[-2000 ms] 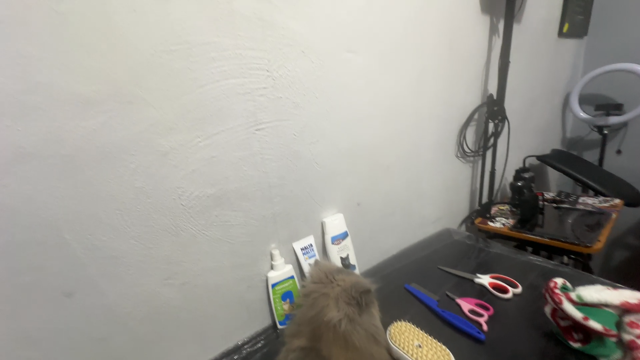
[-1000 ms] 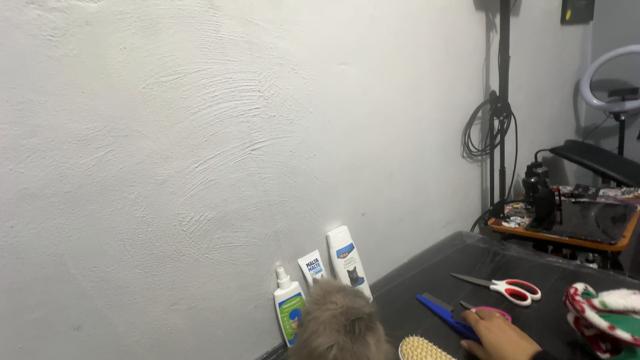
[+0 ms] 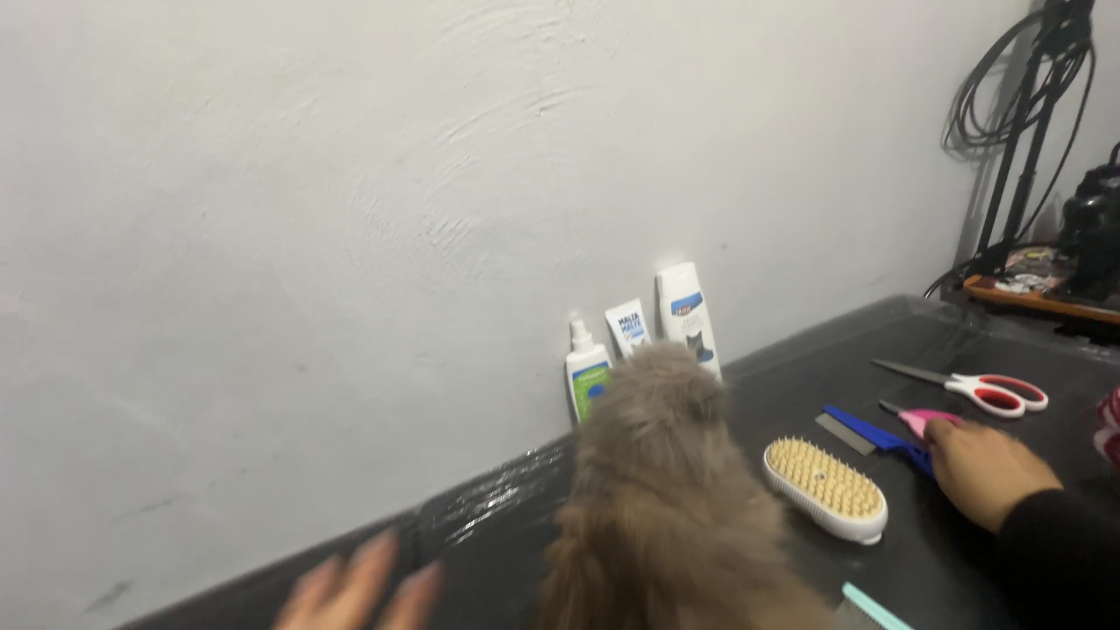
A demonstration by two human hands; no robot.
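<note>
My right hand [image 3: 987,468] rests over the handles of small pink scissors [image 3: 923,418] and the handle end of a blue flea comb [image 3: 862,429]; whether its fingers grip either is hidden. My left hand [image 3: 363,591], blurred, is at the bottom left with fingers apart and nothing in them. Between the hands a long-haired grey-brown cat [image 3: 669,507] is seen from behind, facing the wall. A white oval brush with cream bristles [image 3: 825,486] lies right of the cat. Beyond the pink scissors lie red and white scissors [image 3: 971,387].
Against the wall lean a spray bottle [image 3: 588,376], a white tube [image 3: 628,328] and a white shampoo bottle [image 3: 687,319]. A mint-green comb [image 3: 871,608] lies at the near edge of the black-covered table [image 3: 490,516]. Red and white fabric [image 3: 1109,429] is at the far right.
Two seconds ago neither hand was in view; one second ago my right hand was at the pink scissors, where it remains. My left hand has come into view at the bottom left. The view has shifted.
</note>
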